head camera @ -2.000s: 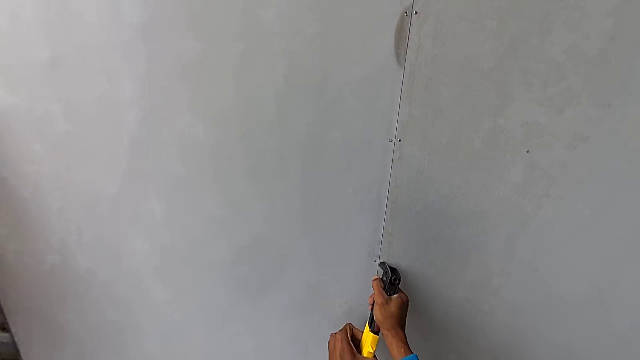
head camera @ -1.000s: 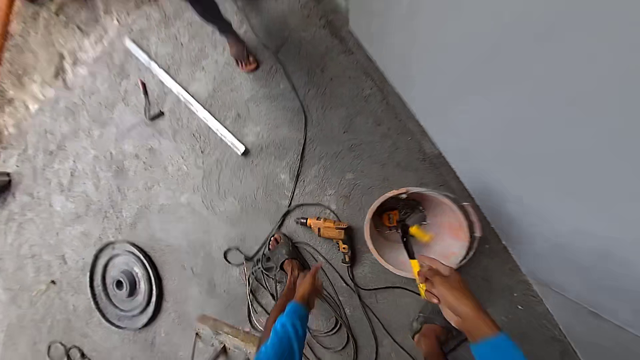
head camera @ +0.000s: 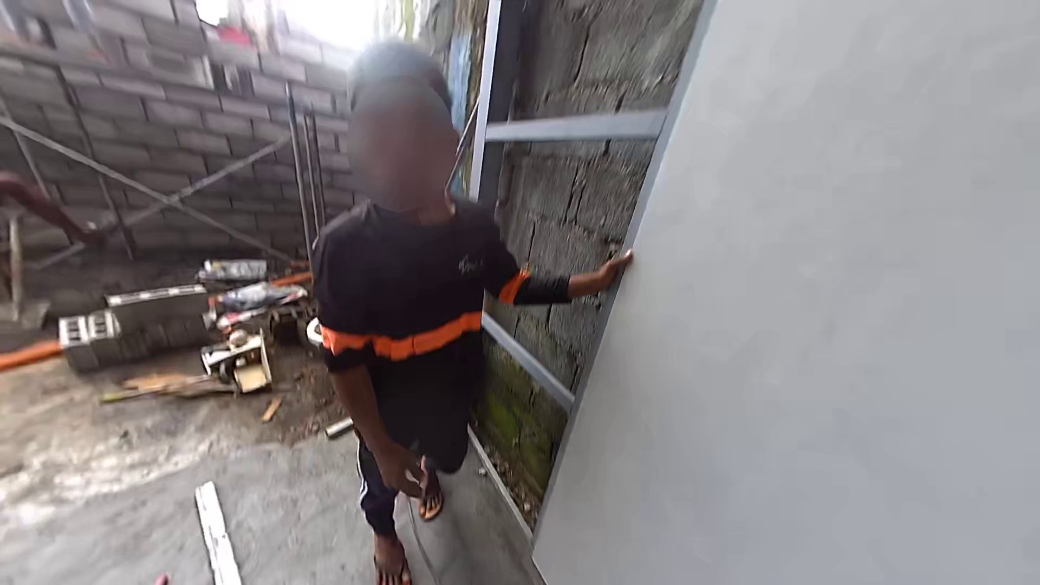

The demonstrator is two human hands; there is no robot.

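Neither of my hands can be made out in the head view now; a tiny blurred skin-toned spot at the bottom left edge is too small to name. A large grey wall board fills the right side. A co-worker in a black and orange shirt stands beside it, one hand touching the board's edge and the other arm hanging down. Left of the board, a metal stud frame stands against a rough block wall.
A white metal strip lies on the concrete floor. Hollow blocks, wood scraps and bags lie at the left, near crossed scaffold braces. Another person's arm shows at the left edge.
The view has swung up from the floor to the co-worker and the board's edge. My hands, the yellow-handled tool, the bucket and the drill have left view.
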